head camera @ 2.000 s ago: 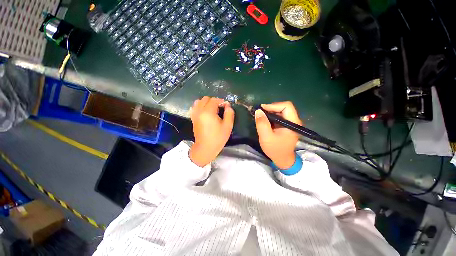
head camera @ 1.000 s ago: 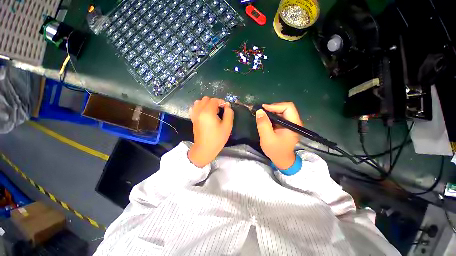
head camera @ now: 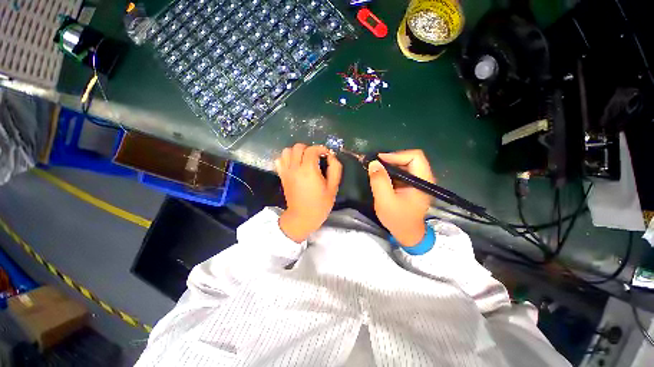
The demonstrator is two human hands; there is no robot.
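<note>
My right hand point(head camera: 403, 193) is closed around the black handle of a soldering iron point(head camera: 423, 186), its thin tip pointing left. The tip is at a tiny whitish-blue circuit board point(head camera: 334, 144) on the green bench; whether they touch is too small to tell. My left hand point(head camera: 310, 188) rests at the bench edge, fingertips at the board's left side. Its thumb and fingers are bent together; what they pinch is too small to tell. A loose pile of wired components point(head camera: 364, 85), white with red and dark wires, lies beyond the hands.
A clear blister tray point(head camera: 247, 64) of small parts lies beyond my left hand. A yellow tin point(head camera: 430, 29) and red tool point(head camera: 372, 23) stand at the back. Black soldering station units point(head camera: 527, 136) and cables are on the right. A blue bin point(head camera: 222, 195) is below the bench edge.
The whole view has shifted slightly. My left hand has moved a little to the right and its fingers have changed posture slightly. My right hand still holds the iron in nearly the same place.
</note>
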